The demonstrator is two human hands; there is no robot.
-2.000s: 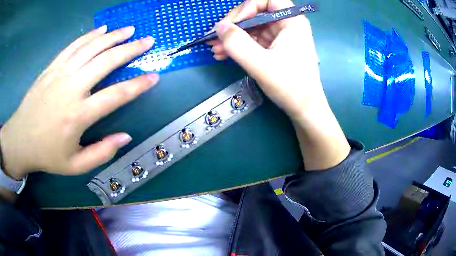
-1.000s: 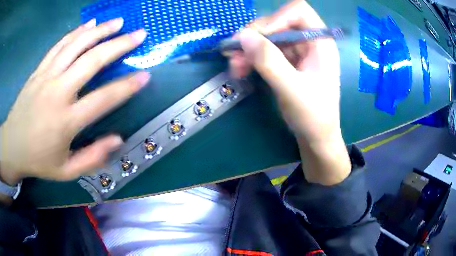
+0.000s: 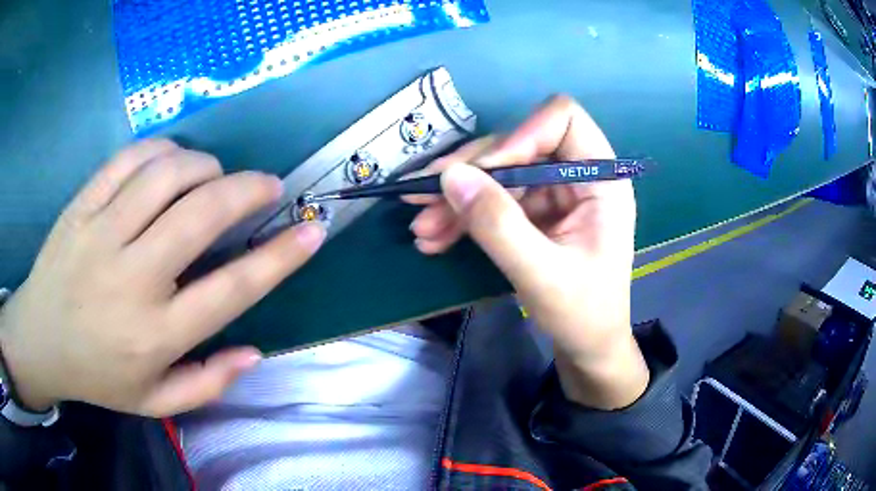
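My right hand (image 3: 547, 211) holds the black VETUS tweezers (image 3: 519, 176), their tip pointing left at an LED (image 3: 309, 212) on the grey LED strip board (image 3: 389, 149). Whether a piece is at the tip is too small to tell. Two more LEDs show toward the board's upper right end. My left hand (image 3: 154, 273) lies over the board's lower left part and hides it, its index fingertip beside the LED at the tweezer tip. The fingers are apart; whether they grip the board cannot be told.
The blue carrier sheet (image 3: 240, 43) with rows of dots lies beyond the board, its near edge curled and shiny. Overlapping blue sheets (image 3: 764, 86) and a narrow blue strip (image 3: 823, 91) lie at the right of the bench. The bench's front edge runs below my hands. Boxes stand on the floor, lower right.
The tweezers have moved from the blue sheet down to an LED on the board. My left hand has moved from beside the board onto its lower left part. The sheet appears higher in the view.
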